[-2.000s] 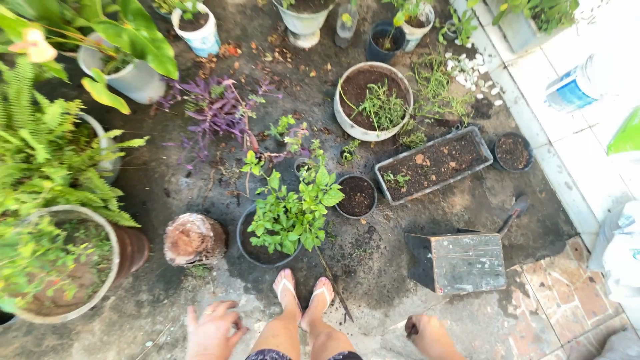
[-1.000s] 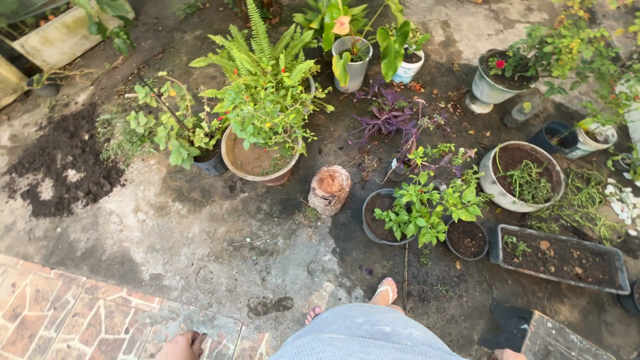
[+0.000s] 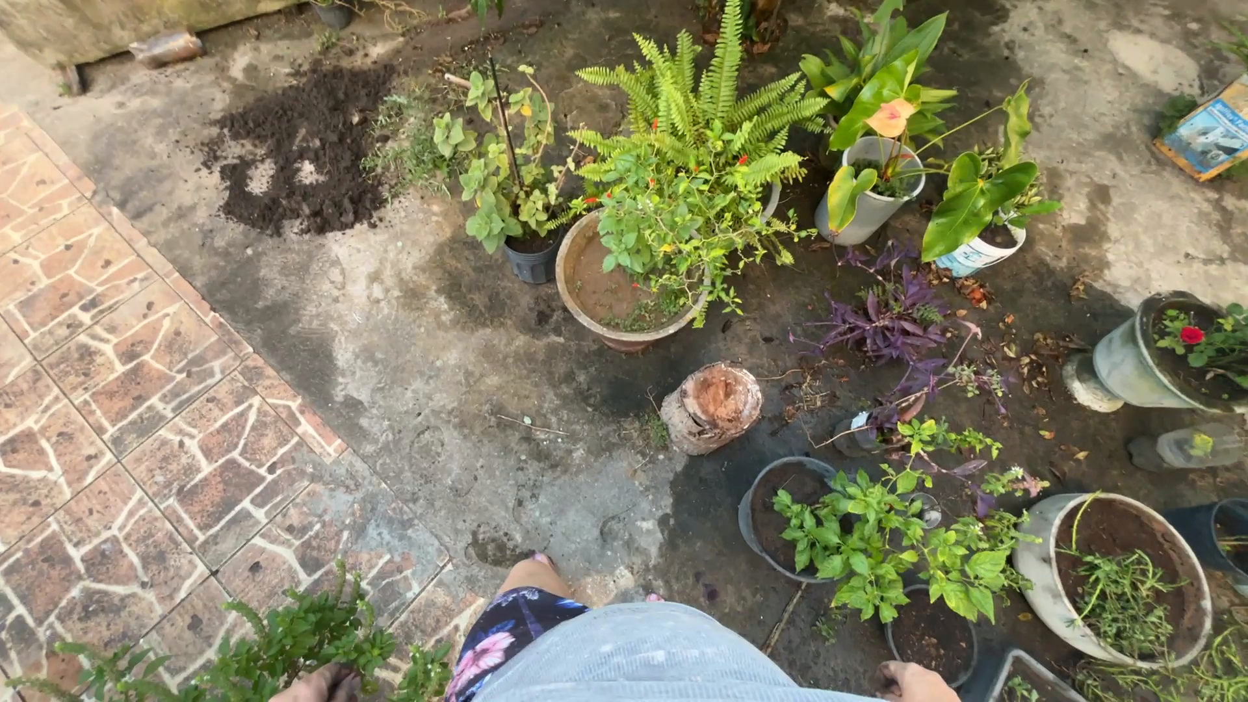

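At the bottom edge, my left hand (image 3: 320, 684) is partly in view against a leafy green plant (image 3: 292, 639); whether it grips a stem cannot be told. My right hand (image 3: 915, 681) shows at the bottom, close to a small dark pot of soil (image 3: 933, 639); its fingers are mostly cut off by the frame. Above that pot, a leafy plant (image 3: 868, 536) grows from a round grey pot (image 3: 751, 517). A short cut stump or log-like block (image 3: 712, 408) stands to the upper left of it.
A wide round planter (image 3: 575, 283) and a fern (image 3: 702, 107) stand ahead. Loose dark soil (image 3: 302, 146) lies on the concrete at upper left, beside stone-patterned tiles (image 3: 146, 419). A white round planter (image 3: 1048, 556) and a rose pot (image 3: 1131, 361) are at right.
The view has swung far to the left, bringing in the soil pile and tiles. A leafy plant now shows beside my left hand, which appeared without it before.
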